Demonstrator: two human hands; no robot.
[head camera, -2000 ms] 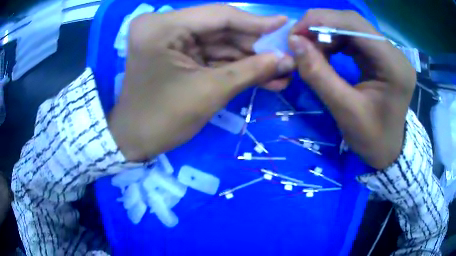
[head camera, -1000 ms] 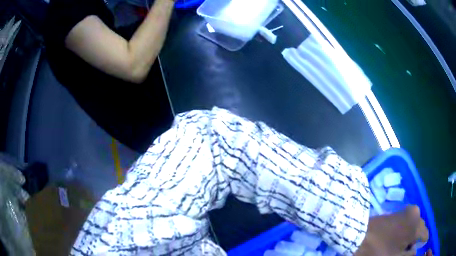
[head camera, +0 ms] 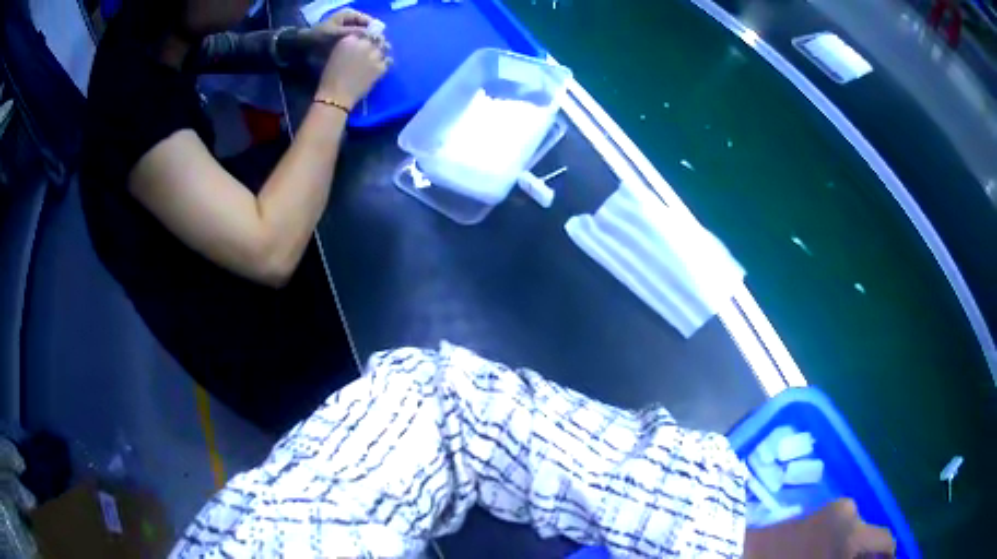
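My left hand point(head camera: 822, 533) is at the bottom right, cut off by the lower edge, over the blue tray point(head camera: 847, 431); its fingers and anything in them are mostly out of the picture. A checked white sleeve covers my left arm. White plastic housings point(head camera: 804, 471) lie in the far corner of the tray, beyond my hand. My right hand cannot be made out.
A neighbouring worker point(head camera: 208, 207) in black works over another blue tray point(head camera: 426, 55). A clear box point(head camera: 481, 137) of white parts and a wrinkled whitish sheet point(head camera: 651, 257) lie on the dark worktop. The green belt point(head camera: 765, 207) carries small white parts, one an assembled unit point(head camera: 951, 472).
The view has turned left, away from the tray, then shifted so the neighbour's hands and tray show. My left hand sits lower, and my right hand has left the picture.
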